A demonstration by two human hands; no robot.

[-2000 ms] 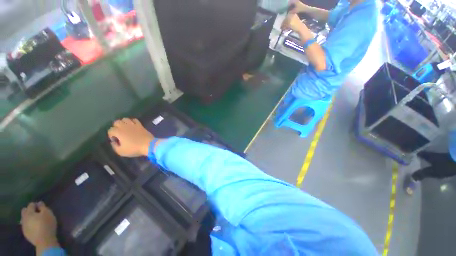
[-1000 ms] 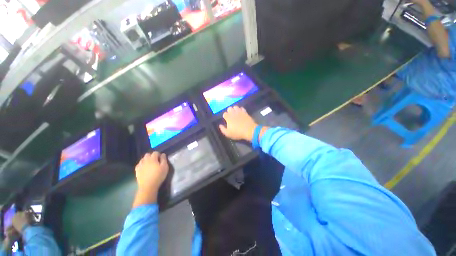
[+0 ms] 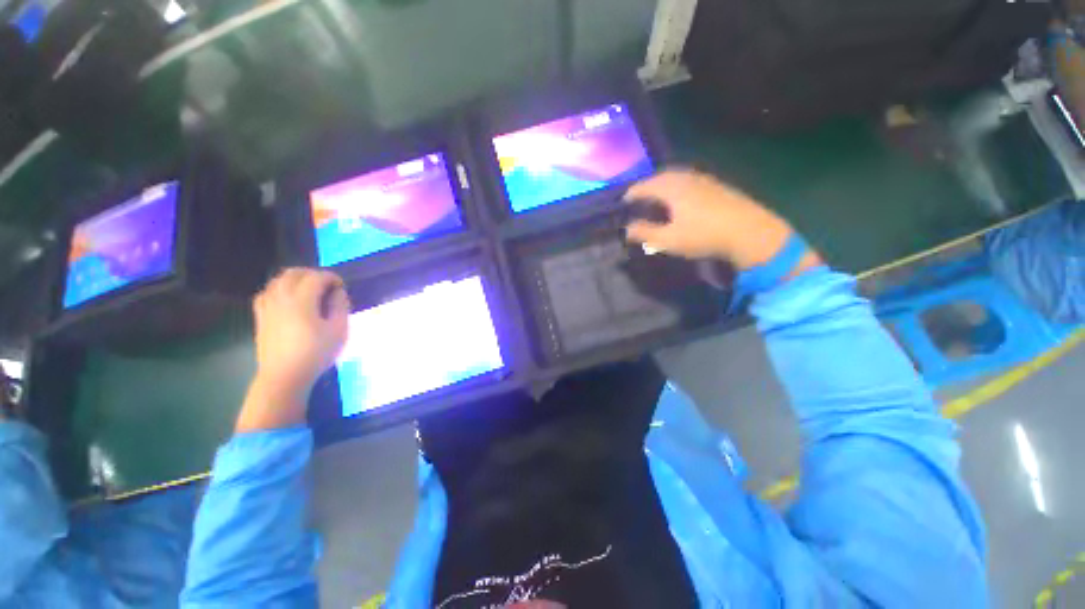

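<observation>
Four tablets lie in black holders, two rows of two. The back left tablet point(image 3: 387, 208) and back right tablet point(image 3: 571, 161) show blue-purple home screens. The front left tablet point(image 3: 422, 345) glows white. The front right tablet point(image 3: 601, 297) is dark. My left hand point(image 3: 298, 333) is at the left edge of the white tablet, fingers curled; whether it grips the edge is unclear. My right hand point(image 3: 708, 220) is over the far right corner of the dark tablet, with thumb and forefinger apart and no object seen in it.
Another lit tablet point(image 3: 121, 248) is in a black holder at the left on the green mat point(image 3: 179, 399). A metal post point(image 3: 669, 42) stands behind the holders. A blue stool point(image 3: 958, 327) and part of a person in blue are at the right. A blue sleeve point(image 3: 30, 488) shows at the lower left.
The view has turned left and down onto the tablets. The front left tablet has gone from dark to glowing white. My right hand has moved right, from between the right-hand tablets to the dark one's far corner.
</observation>
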